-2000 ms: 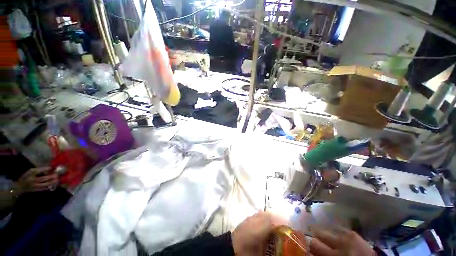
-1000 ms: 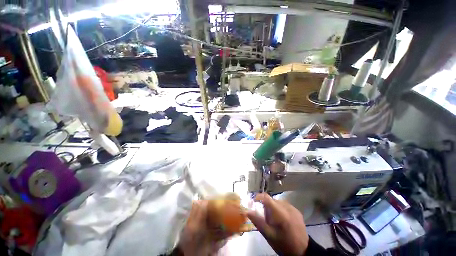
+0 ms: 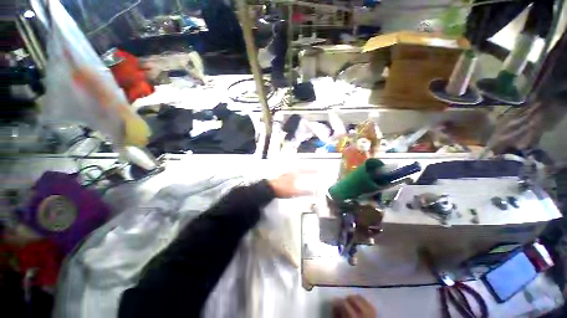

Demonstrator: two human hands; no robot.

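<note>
My left hand reaches forward over the white table, its arm crossing the pale garment. Its fingers are washed out by glare, with no object visible in them. An orange bottle-like item stands beyond the green tube holder, to the right of my left hand. My right hand is low in front of the sewing machine, cut off by the bottom edge; its grip is hidden. The needle area is blurred.
Dark red looped scissors and a phone lie right of the machine. A purple device and red bag are at left. A pole and hanging white bag stand ahead; a cardboard box is behind.
The orange item is no longer between my hands and now shows behind the green holder. My left arm has stretched forward; my right hand has dropped to the bottom edge. The view has shifted.
</note>
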